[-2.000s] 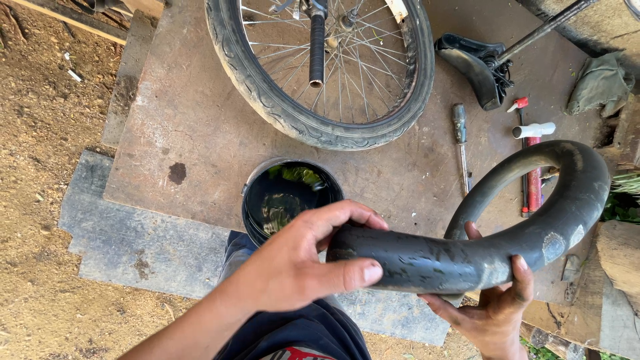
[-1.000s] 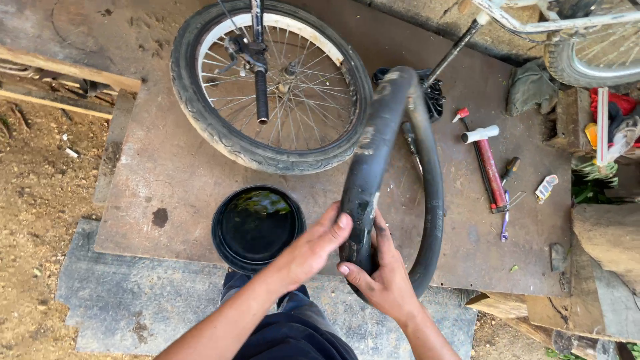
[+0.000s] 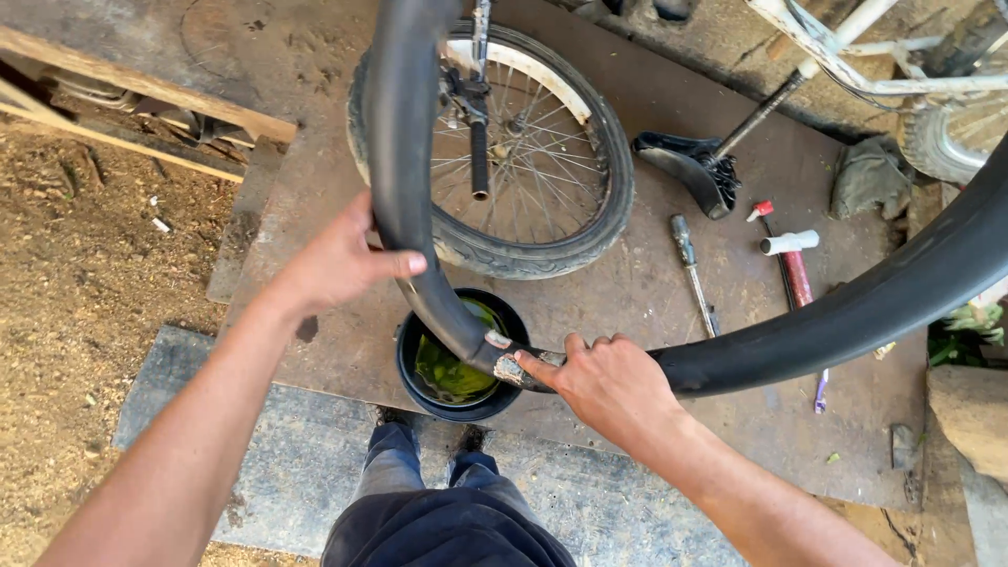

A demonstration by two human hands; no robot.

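Observation:
A large black rubber inner tube (image 3: 795, 346), inflated, spans the head view and runs out of frame at the top and right. My left hand (image 3: 339, 260) holds its left stretch, thumb on top and fingers partly hidden behind it. My right hand (image 3: 610, 378) grips the tube's low bend, its index finger beside a pale, rough patch (image 3: 508, 368). A smaller pale patch (image 3: 498, 339) lies just above. Below this bend stands a black bucket (image 3: 461, 413) of greenish liquid. Whether the tube touches the bucket cannot be told.
Behind the tube lies a spoked bicycle wheel (image 3: 543, 256) with handlebar grip (image 3: 479, 157). To the right are a bicycle saddle (image 3: 685, 169), a screwdriver-like tool (image 3: 693, 272), a red hand pump (image 3: 797, 276), a grey cloth (image 3: 870, 177) and a white bicycle frame (image 3: 929, 87).
My hands were close together on the tube a second ago; now they are well apart. The tube has swung from upright to a wide curve with its bend above the bucket.

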